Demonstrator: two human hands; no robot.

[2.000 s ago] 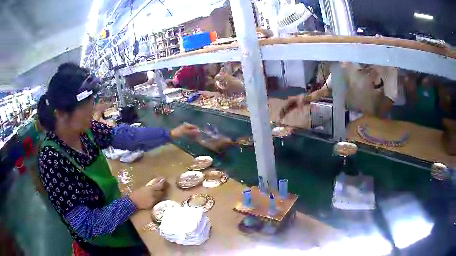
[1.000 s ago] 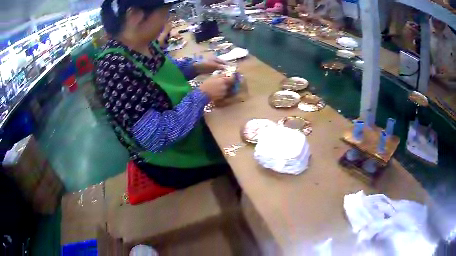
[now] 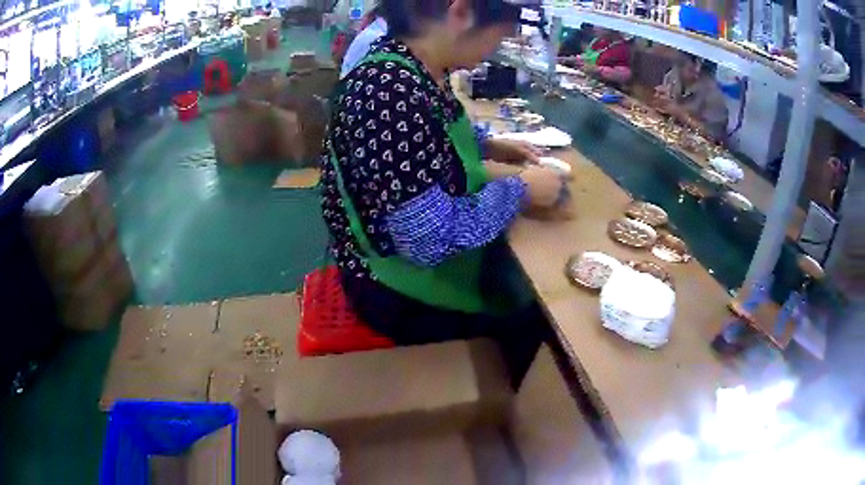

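Neither of my hands is in view. Nearest in front of me on the tan bench (image 3: 654, 379) is a stack of white pads or cloths (image 3: 637, 305). Round shiny dishes (image 3: 633, 231) lie beyond it, one partly under the stack. A brown base plate with posts (image 3: 764, 313) stands at the bench's belt side, blurred. A bright white glare covers the lower right corner and hides what lies there.
A seated person in a green apron (image 3: 465, 275) works at the bench. The green belt (image 3: 654, 169) runs along its right. A grey post (image 3: 789, 152) rises at right. Cardboard boxes (image 3: 379, 384), a blue crate (image 3: 171, 417) and a red stool (image 3: 327, 313) stand low at left.
The view has swung left and down, so the bench and its pieces sit further right and more floor shows. The neighbouring person has drawn the outstretched arm back from the belt.
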